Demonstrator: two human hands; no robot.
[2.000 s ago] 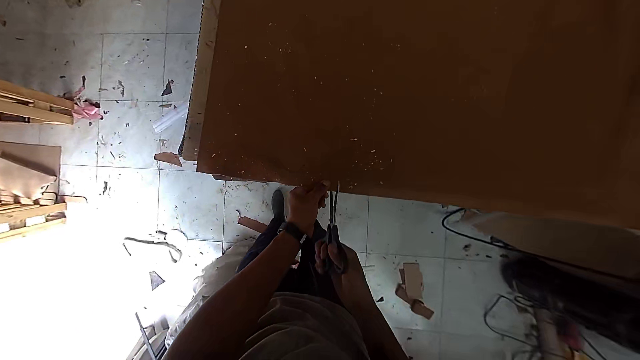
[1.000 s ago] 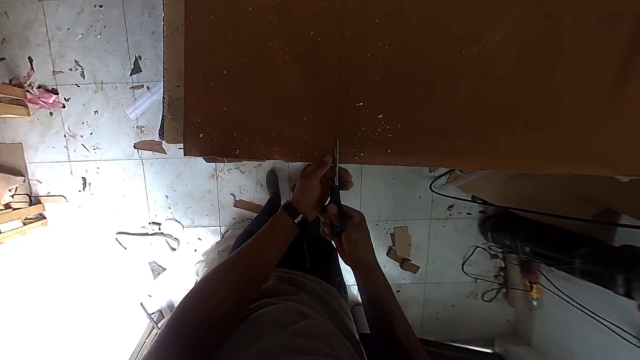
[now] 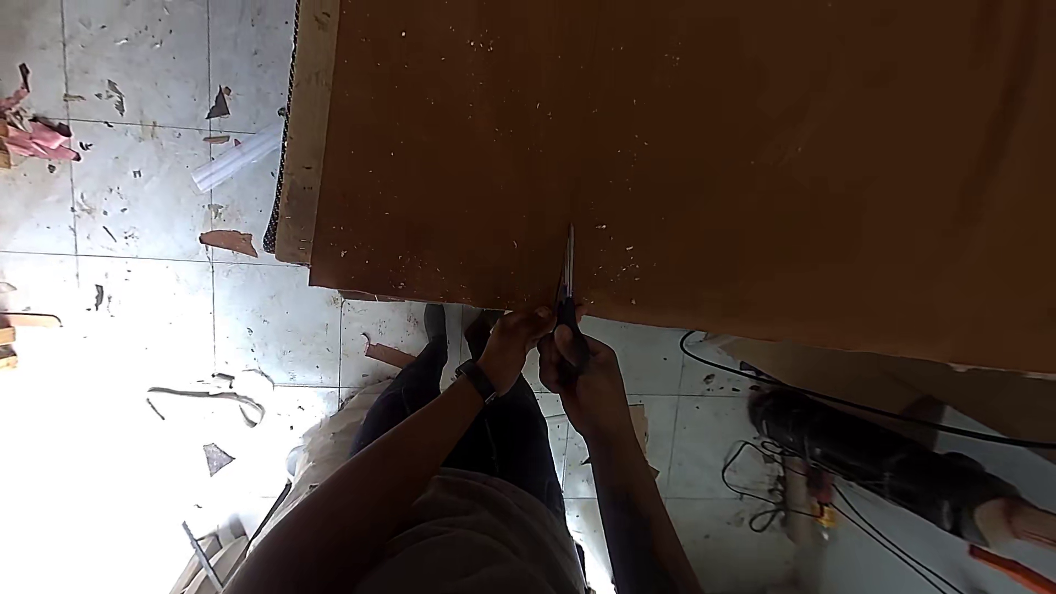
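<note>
A large brown sheet, perhaps leather or fabric (image 3: 660, 165), lies over a table, its near edge hanging at my hands. My right hand (image 3: 577, 363) grips the black handles of a pair of scissors (image 3: 568, 272). Their blades point away from me, over the sheet and past its near edge. My left hand (image 3: 518, 334), with a black band on the wrist, is at that edge just left of the scissors. Its fingers appear to pinch the edge, partly hidden by the scissors.
Scraps (image 3: 229, 242) and a clear plastic strip (image 3: 238, 157) lie on the tiled floor at left. A black cable (image 3: 792, 386) runs below the sheet at right, near a dark roll-like object (image 3: 866, 458) and tangled cords.
The scissor blades now reach farther in over the sheet than two seconds ago, when they were at its near edge. My left hand remains beside them. The view has shifted.
</note>
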